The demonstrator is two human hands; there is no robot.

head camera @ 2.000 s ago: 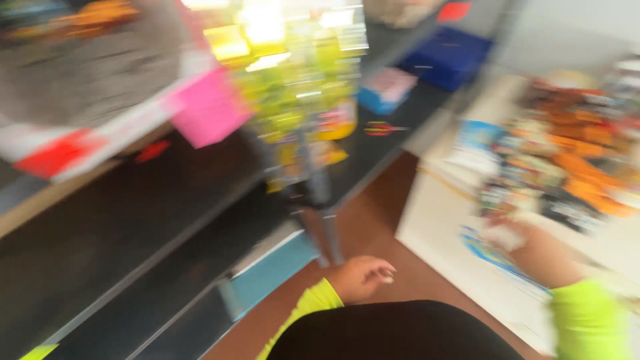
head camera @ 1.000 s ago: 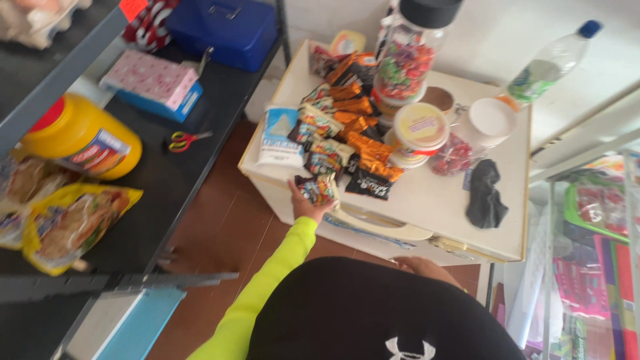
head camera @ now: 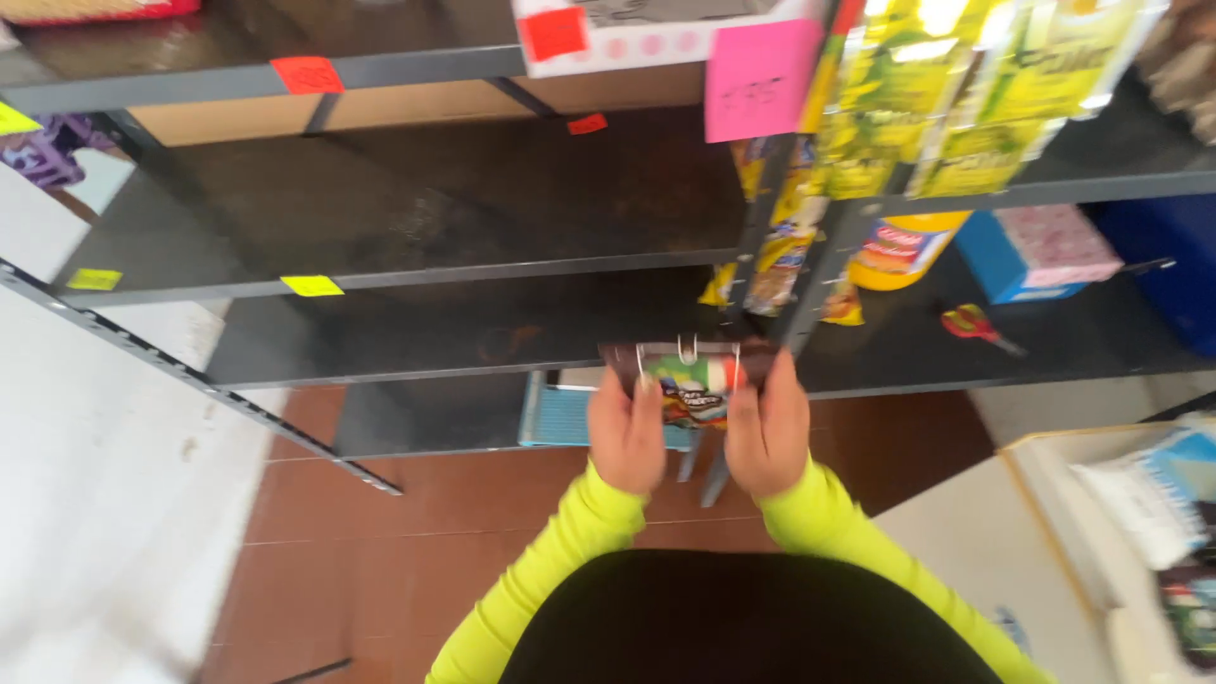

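A dark snack packet with a green, white and red print is held level between my two hands, in front of the metal shelving. My left hand grips its left end, thumb on the front. Its right end is in my right hand, fingers over the edge. The packet is slightly blurred, and the backs of its ends are hidden by my fingers. Just behind it run the edge of a dark shelf and the grey shelf posts.
Yellow sachets hang at the upper right. Beyond the posts, red-handled scissors, a blue and pink box and a yellow bottle sit on a shelf. A pale cabinet top with packets is at the lower right. A blue ridged object lies low.
The view has swung from the cabinet top to the shelving. A second ago only my left hand was at a packet on the cabinet; now both hands hold a packet before the shelves.
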